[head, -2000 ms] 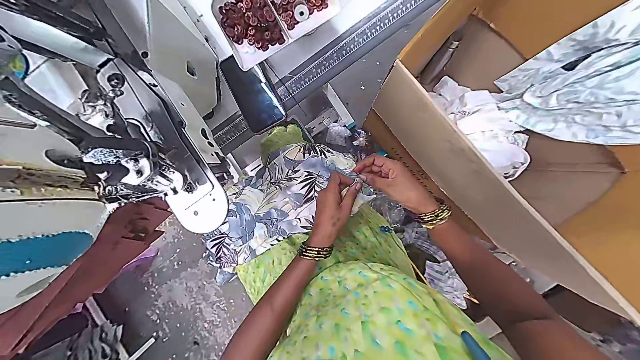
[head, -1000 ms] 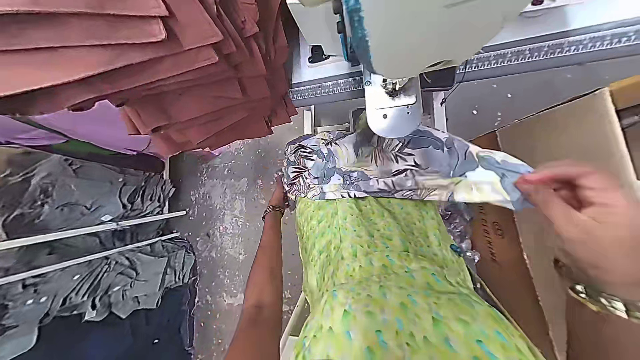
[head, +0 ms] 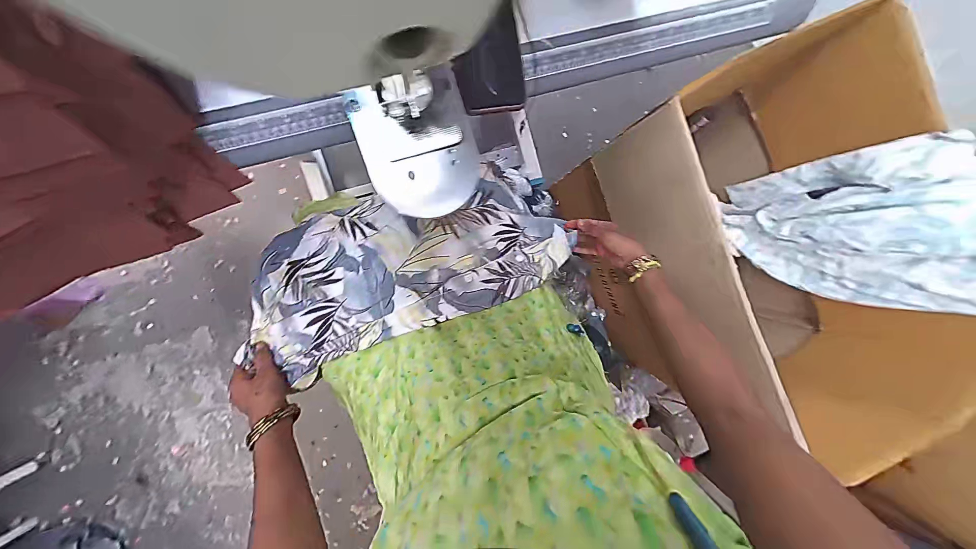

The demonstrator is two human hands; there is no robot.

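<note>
A leaf-print fabric piece (head: 427,267) in white, grey and yellow lies stretched across my lap, over the green patterned cloth (head: 473,396) I wear. My left hand (head: 261,385) grips its lower left corner. At its upper right edge, my right hand (head: 606,242) pinches the fabric between thumb and fingers. The rounded white arm of a sewing machine (head: 423,171) stands just above the middle of the fabric, with its needle and presser area over it. Whether any fabric is under the presser foot cannot be told.
At right stands an open cardboard box (head: 686,191) with a pale patterned cloth (head: 862,221) over it. Reddish-brown cut pieces (head: 91,152) are stacked at upper left. A dark phone-like object (head: 492,65) lies behind the machine arm. Scraps litter the floor (head: 160,381).
Two seconds ago both hands were close together at the fabric's edge; now they are wide apart, with the fabric spread between them. The view has shifted strongly.
</note>
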